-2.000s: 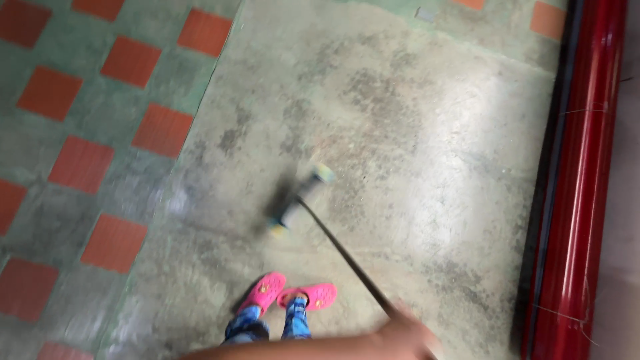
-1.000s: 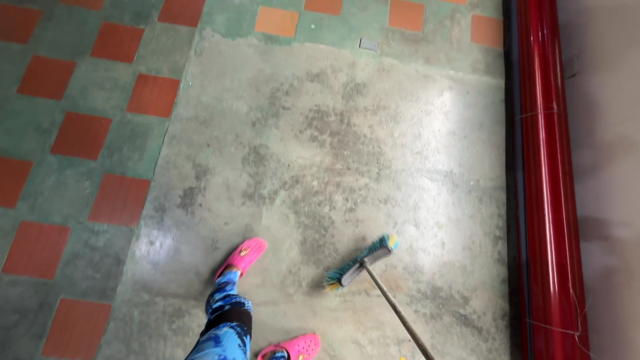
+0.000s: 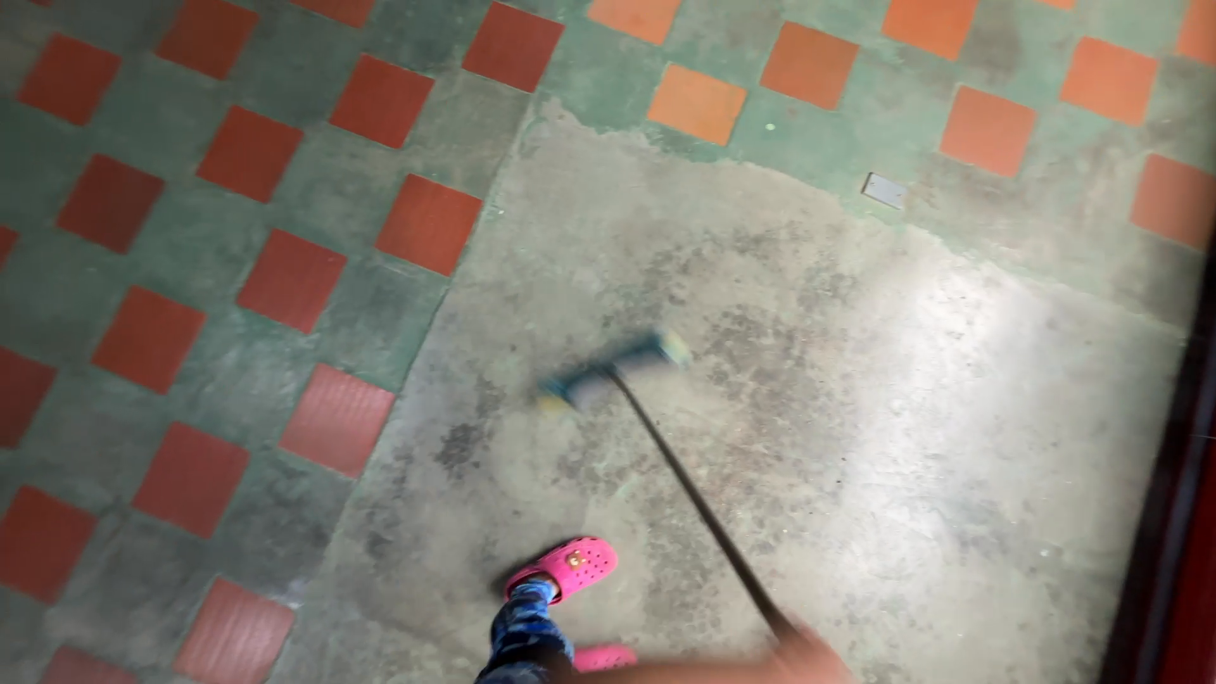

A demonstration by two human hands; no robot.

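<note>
A push broom with a blurred blue-green head (image 3: 613, 369), pale yellow at its ends, is over the bare concrete patch. Its long dark handle (image 3: 698, 499) slants down to the right. At the bottom edge my left hand (image 3: 809, 654), blurred, is closed around the handle, with the forearm coming in from the left. My right hand is out of the picture, and so is the handle's upper end.
Pink clogs (image 3: 570, 568) stand below and left of the broom. Green floor with red and orange square tiles (image 3: 429, 224) borders the concrete. A small grey plate (image 3: 884, 190) lies near its upper edge. A dark red, shiny object (image 3: 1189, 570) runs along the right edge.
The broom head has moved up and left over the concrete, away from the clogs. My left hand, out of view one second ago, shows again on the handle. The view has turned and shifted left.
</note>
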